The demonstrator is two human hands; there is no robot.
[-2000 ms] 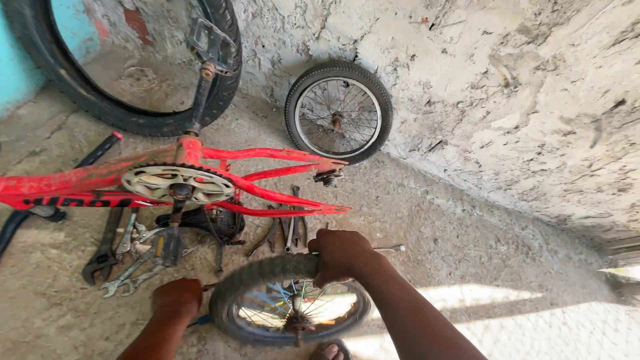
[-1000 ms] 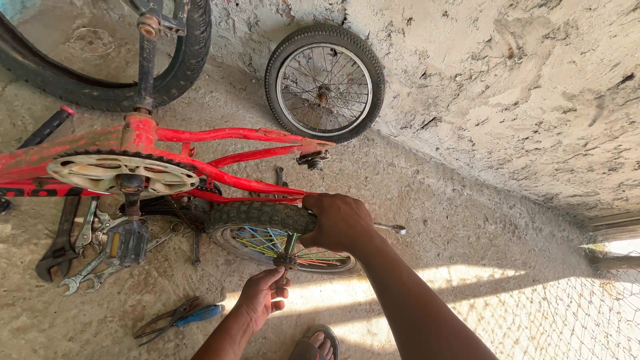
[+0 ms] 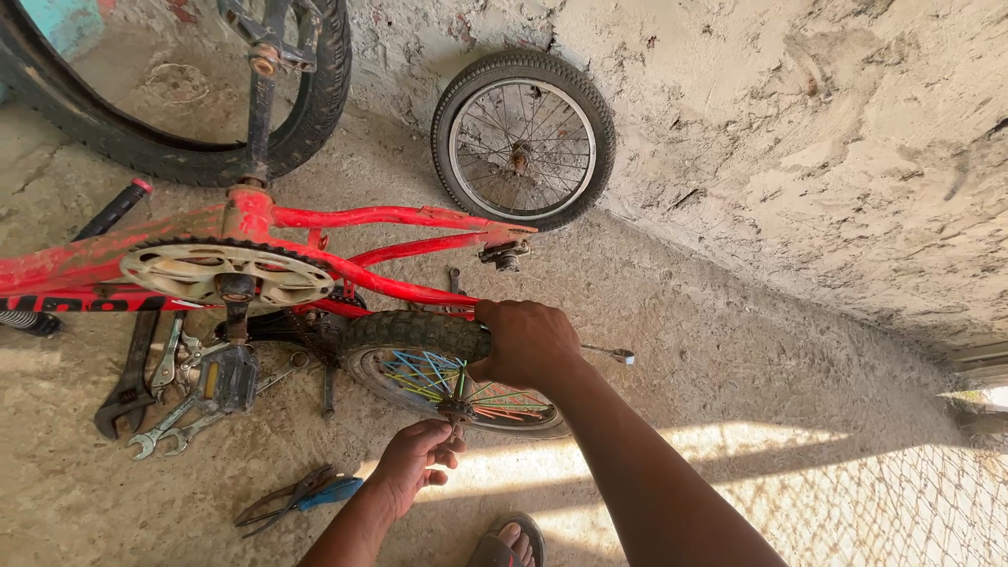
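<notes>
A bicycle wheel with a knobby tyre (image 3: 409, 334) and coloured spokes lies tilted beside the rear end of a red bicycle frame (image 3: 386, 276). My right hand (image 3: 529, 346) grips its tyre near the frame's end; the palm hides part of the tyre. With thumb and fingertips my left hand (image 3: 425, 457) pinches the axle end at the wheel's hub (image 3: 455, 409). The frame carries a pale chainring (image 3: 181, 268) and a pedal (image 3: 228, 378). Nearby, pliers with a blue handle (image 3: 329, 492) rest on the concrete floor.
An adjustable wrench (image 3: 130, 390) and several spanners (image 3: 177, 425) lie left, under and near the pedal. A second spoked wheel (image 3: 520, 216) leans on the rough wall (image 3: 748, 157). A large tyre (image 3: 335, 102) stands upper left. A sandalled foot (image 3: 516, 543) is at the bottom.
Since two seconds ago the coloured-spoke wheel has come up against the frame's rear end. My left hand has moved from beside the tyre to the hub's axle end.
</notes>
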